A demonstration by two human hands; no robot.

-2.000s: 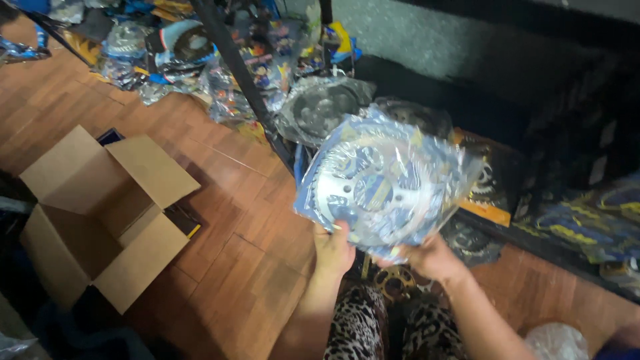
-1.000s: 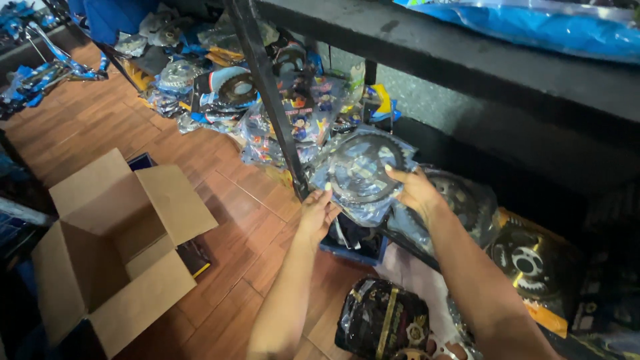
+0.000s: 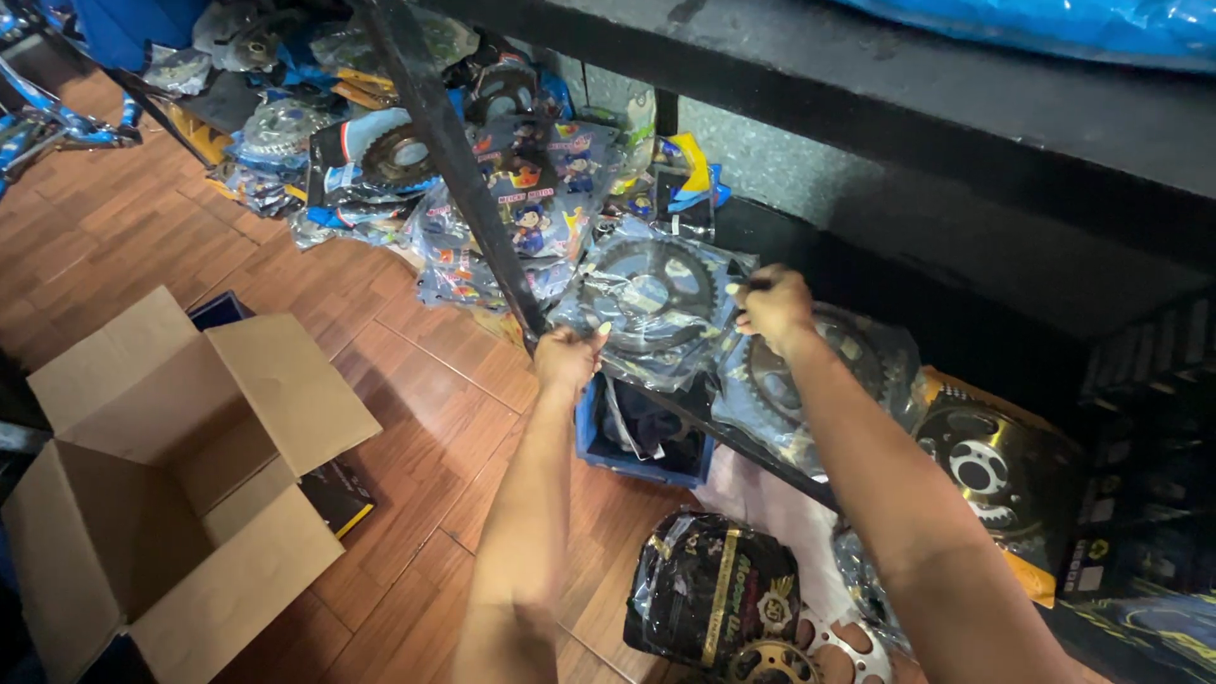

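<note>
A black toothed sprocket in a clear plastic bag [image 3: 655, 294] lies on the low black shelf beside the slanted post. At its lower left edge is my left hand [image 3: 570, 359], thumb up; whether the fingers pinch the plastic I cannot tell. My right hand [image 3: 774, 309] is at the bag's right edge with its fingers bent, and its grip is unclear too. Just under my right forearm, another bagged sprocket [image 3: 774, 375] lies on the shelf. Farther right is a dark sprocket with a bright hub [image 3: 978, 465] on orange packaging.
An open cardboard box [image 3: 161, 484] stands on the wood-look floor at left. The black shelf post [image 3: 456, 161] slants beside my left hand; an upper shelf [image 3: 902, 104] overhangs. A blue bin [image 3: 641, 456] and a black printed package [image 3: 712, 589] are below. Bagged parts [image 3: 513, 199] are heaped behind the post.
Two seconds ago both hands held up a bagged silver sprocket over my lap. One second ago they were at a bagged dark sprocket by the shelf; now it lies flatter there, my hands at its sides.
</note>
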